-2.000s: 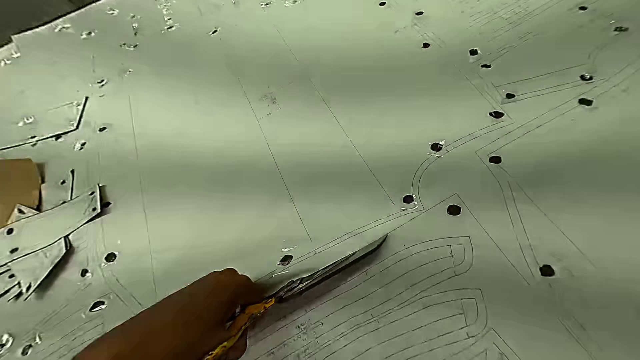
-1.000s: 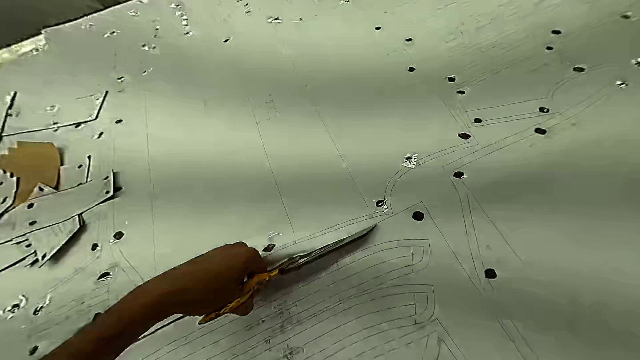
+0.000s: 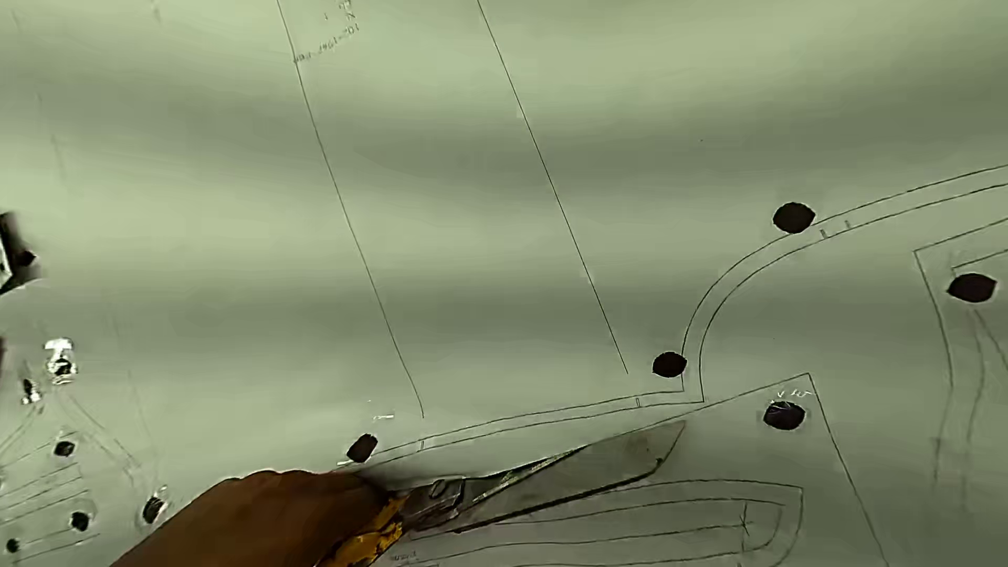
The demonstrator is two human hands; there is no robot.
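My left hand (image 3: 276, 516) comes in from the lower left, fingers closed around the yellow handles of large metal scissors (image 3: 551, 488). Their long blades point right across a large pale sheet (image 3: 441, 276) marked with thin pattern lines. The tip lies just below the corner where a double line turns up into a curve. Under the blades and to their right is a drawn rounded strip outline. A dark hole (image 3: 362, 447) is beside my knuckles. The handles' lower part is cut off by the frame. My right hand is out of sight.
More dark holes (image 3: 669, 365) dot the sheet along the curve and at the right. Shiny patches (image 3: 61, 361) surround some marks at the left, and part of a dark-edged piece (image 3: 14, 252) shows at the left edge. Small writing lies near the top.
My left hand and the scissors have moved right along the sheet, closer to the corner of the double line. The view is now much nearer the sheet.
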